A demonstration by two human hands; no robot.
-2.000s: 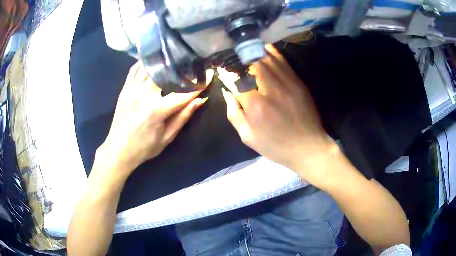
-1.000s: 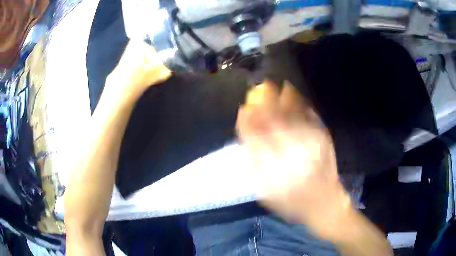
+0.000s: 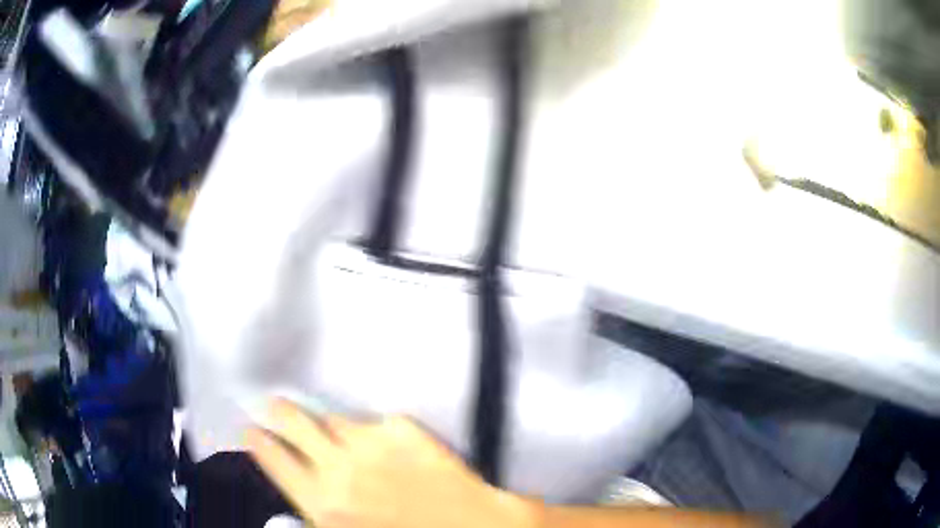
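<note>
A large garment panel (image 3: 402,340) lies with its pale reverse up over the left part of the table, blurred. Long black strips (image 3: 492,382) run down it, with a thin dark slit line (image 3: 428,266) across them. A forearm enters from the bottom edge and reaches left; it appears to be my left arm. My left hand (image 3: 356,469) lies at the panel's lower edge, fingers extended. Whether the fingers pinch the cloth cannot be told. My right hand cannot be made out.
The glaring white table (image 3: 660,175) fills the upper right, its front edge sloping down to the right. Tan and dark machine parts (image 3: 917,165) show at the right edge. A dark and blue heap of pieces (image 3: 113,392) is at the left. My lap (image 3: 732,464) shows lower right.
The view has swung left. The panel, black side up under the machine head before, now shows its pale reverse at the left. The right hand, blurred near the needle before, is no longer seen.
</note>
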